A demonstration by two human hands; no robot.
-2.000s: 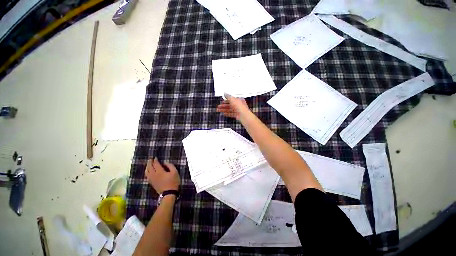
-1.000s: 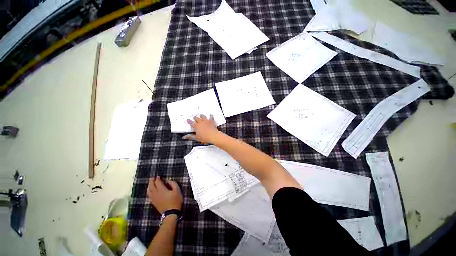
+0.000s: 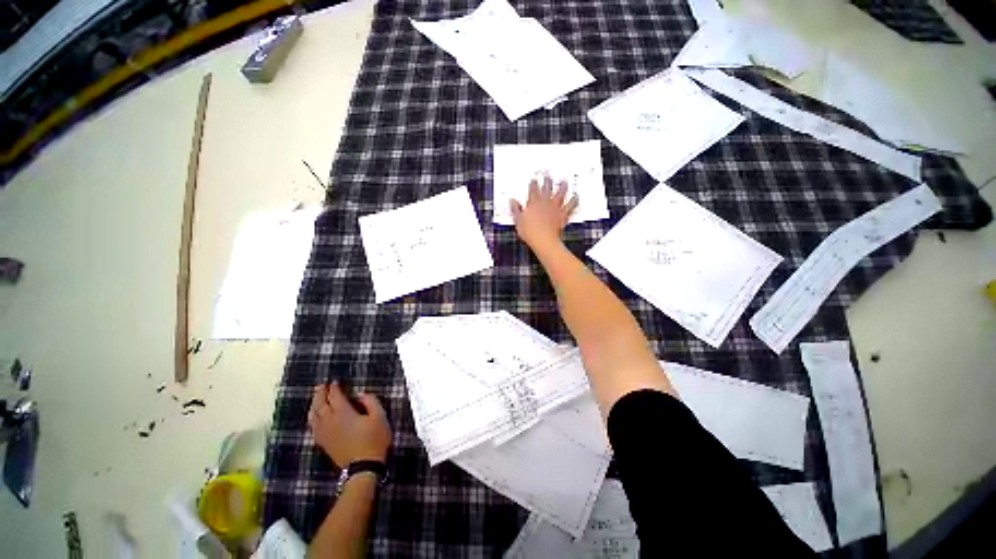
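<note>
Dark plaid cloth (image 3: 328, 262) lies flat on the table. My right hand (image 3: 543, 210) lies with spread fingers on the lower part of a white rectangular pattern piece (image 3: 584, 164), pressing it flat without gripping it. A second rectangular piece (image 3: 426, 246) lies tilted to its left, with a gap of cloth between them. My left hand (image 3: 350, 426) rests on the cloth near its left edge, palm down, fingers slightly curled, holding nothing visible; a dark band is on its wrist. A pointed white pattern piece (image 3: 470, 371) lies between my hands and partly overlaps another.
More pieces lie beyond and right, including two squares (image 3: 683, 262), a curved band (image 3: 841, 262) and a strip (image 3: 841, 437). At left are a wooden ruler (image 3: 193, 229), a grey block (image 3: 272, 49), a white sheet (image 3: 265, 273) and a yellow ring (image 3: 229, 504).
My right hand has moved from the left rectangle to the right one. The right rectangle now lies straighter and slightly farther away; the gap between the two is wider. My left hand stays on the cloth.
</note>
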